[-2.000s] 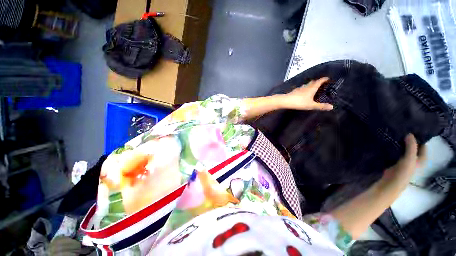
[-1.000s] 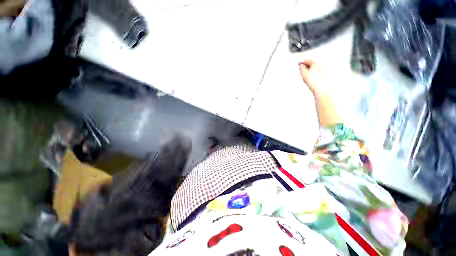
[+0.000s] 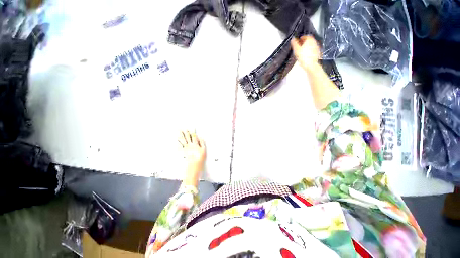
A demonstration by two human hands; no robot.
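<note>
A dark denim jacket (image 3: 287, 17) with pale stitching lies at the top middle of the white table (image 3: 202, 106), cut off by the upper edge, its sleeves spread towards me. My right hand (image 3: 306, 50) is closed on the sleeve whose cuff points down and left. My left hand (image 3: 192, 149) lies on the table near its front edge, fingers spread, holding nothing.
A bagged jacket (image 3: 363, 38) lies at the upper right. Printed polybags (image 3: 396, 126) lie at the right, and another printed bag (image 3: 132, 65) at the left. Dark clothing (image 3: 17, 95) is at the far left. A cardboard box (image 3: 113, 247) is below the table.
The view has swung from the side to face the table. My left hand has come into view. My right hand has moved up and taken hold of the jacket sleeve.
</note>
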